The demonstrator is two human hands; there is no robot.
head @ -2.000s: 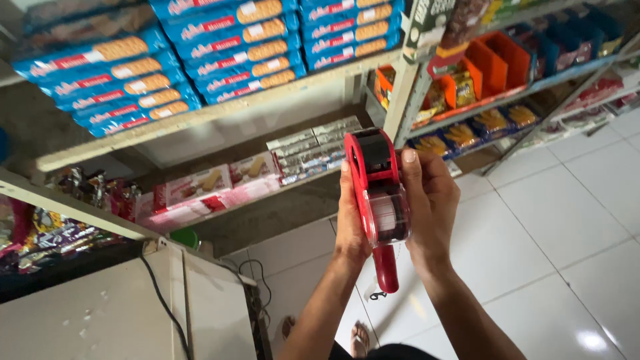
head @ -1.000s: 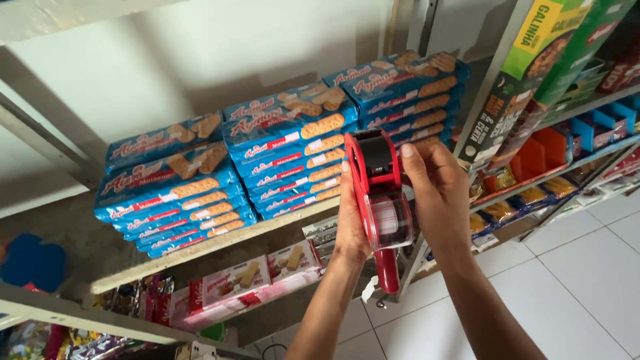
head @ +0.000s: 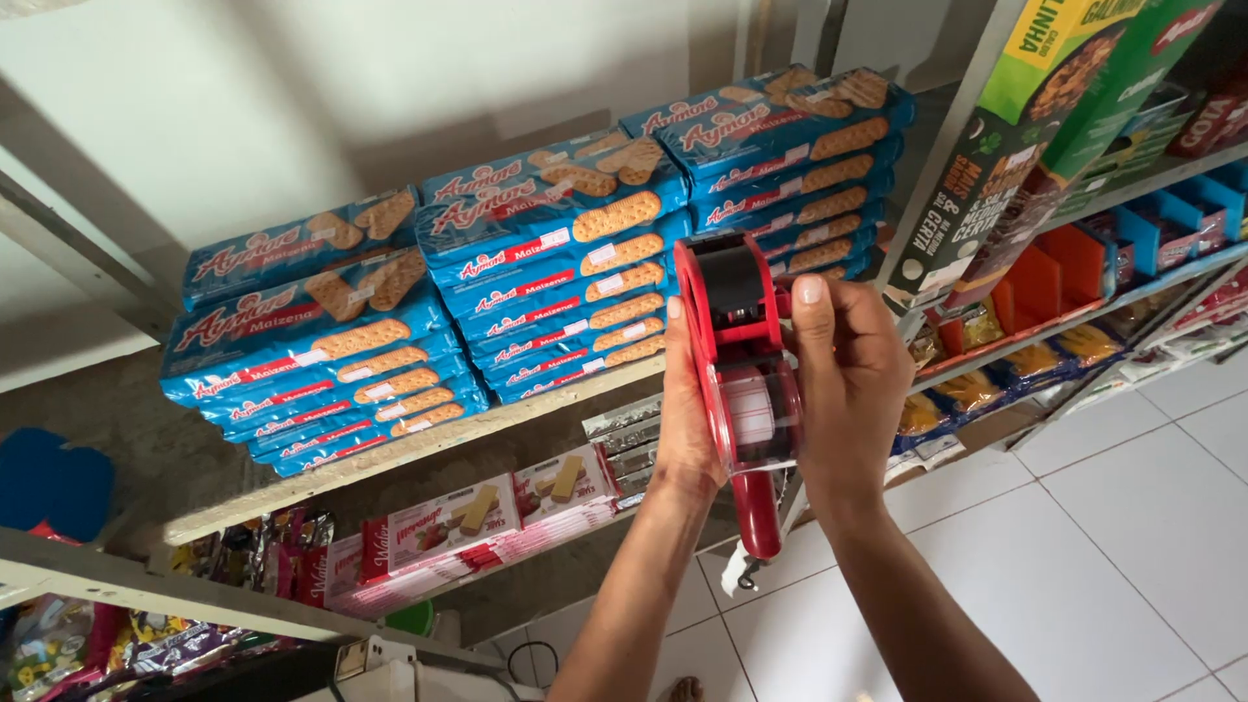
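A red handheld price labeler (head: pixel 741 390) with a black top part and a clear cover over a white label roll is held between both hands, its handle pointing down. My left hand (head: pixel 694 405) grips its left side, the thumb along the edge. My right hand (head: pixel 848 380) is at its right side, thumb tip and fingers at a small red part near the top. Behind it, blue Aymoré biscuit packets (head: pixel 556 263) stand in stacks on a shelf, several bearing small white labels. A white strip (head: pixel 734 570) hangs by the handle's end.
The pale shelf edge (head: pixel 409 448) runs just behind the hands. Pink wafer packets (head: pixel 444 526) lie on the shelf below. A metal upright with seasoning boxes (head: pixel 975 185) and orange bins (head: pixel 1048 283) stand at the right, above the tiled floor (head: pixel 1102 546).
The view has tilted up and come closer to the biscuit stacks. Both hands keep hold of the labeler throughout.
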